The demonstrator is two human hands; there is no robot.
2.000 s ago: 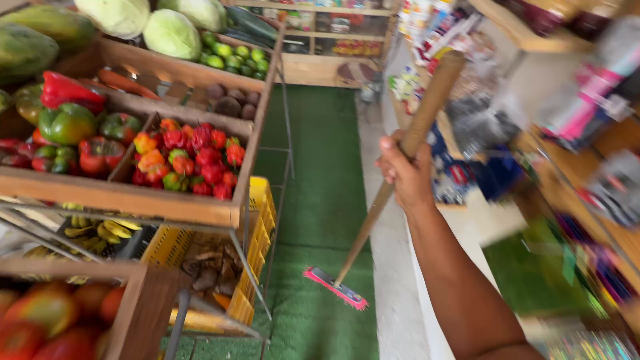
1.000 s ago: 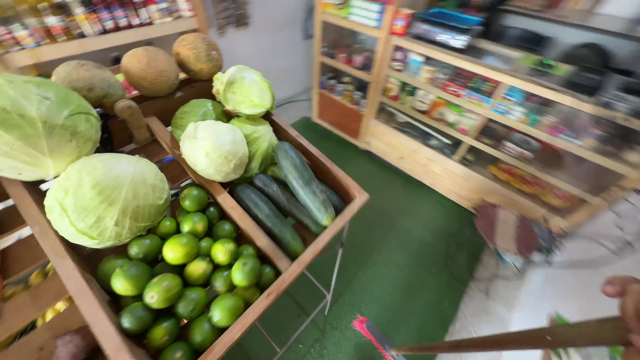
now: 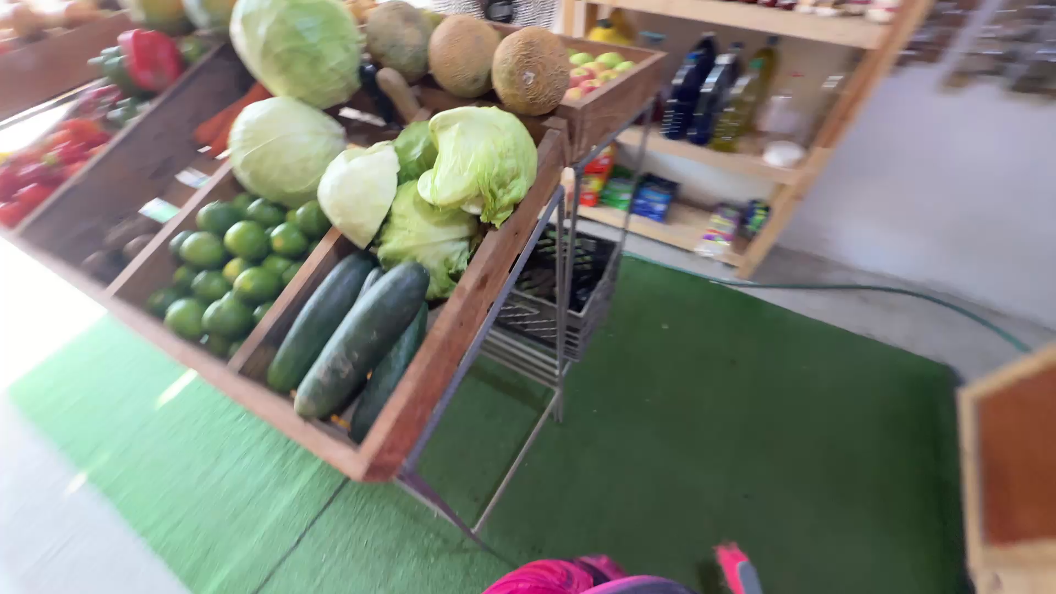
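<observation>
Neither of my hands shows in the head view. The pink and grey head of a broom [image 3: 737, 569] pokes in at the bottom edge, over the green carpet [image 3: 767, 412]; its handle is out of view. Left of it, bright pink fabric [image 3: 561, 576] shows at the lower edge. A tilted wooden produce bin [image 3: 396, 441] on a metal stand holds dark green cucumbers [image 3: 363, 338], limes [image 3: 247, 240], cabbages [image 3: 286, 150] and lettuce [image 3: 480, 157]. Several melons [image 3: 530, 70] lie at its back.
A black plastic crate [image 3: 590, 318] sits low behind the stand's metal legs [image 3: 516, 462]. Wooden shelves [image 3: 709, 157] with bottles and packets stand at the back. A green hose [image 3: 866, 287] runs along the wall. The corner of a wooden cabinet [image 3: 1011, 462] juts in at the right.
The view has swung strongly across the shop. The hand on the wooden handle, seen at the right in both earlier frames, is out of view, and only part of the broom head remains.
</observation>
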